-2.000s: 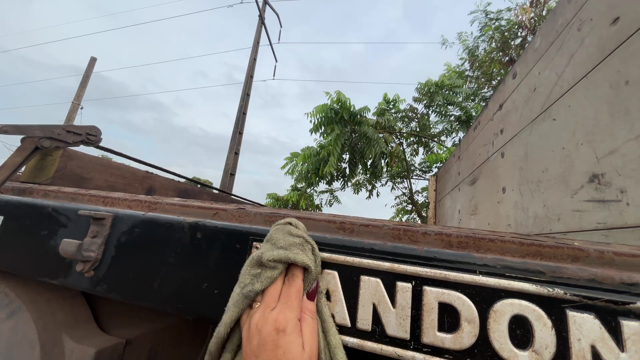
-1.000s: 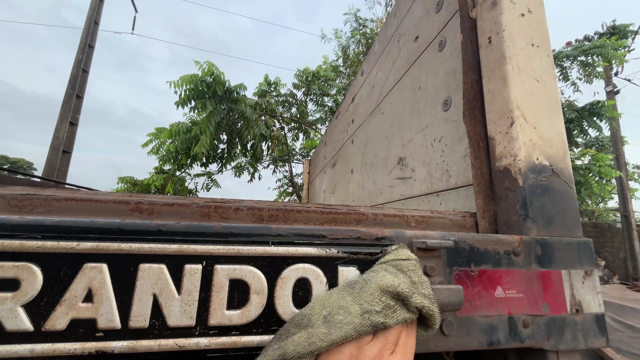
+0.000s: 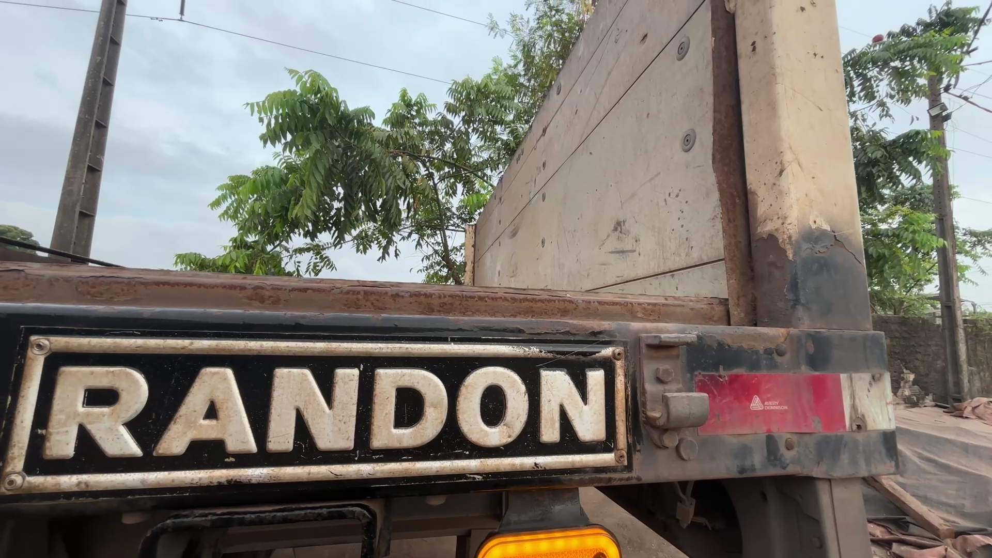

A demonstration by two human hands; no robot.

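Neither of my hands shows at this moment, and the cloth is out of view too. Across the middle runs the rear beam of a truck trailer [image 3: 736,457], bearing a black maker's plate with raised RANDON letters [image 3: 492,407] in a pale, worn frame. Right of the plate a metal latch bracket [image 3: 682,409] is bolted on, beside a red and white reflective strip [image 3: 775,403]. An amber lamp [image 3: 550,544] glows below the beam.
Above the beam stand a rusty ledge [image 3: 349,298], a pale side panel [image 3: 604,170] and a corner post [image 3: 802,155]. A black metal bar [image 3: 263,518] sits below. Brown sheeting [image 3: 945,457] lies at the right.
A hand was on a grey-green cloth against the plate, then near its right end by the latch; hand and cloth have since left the view. The view swung right early on.
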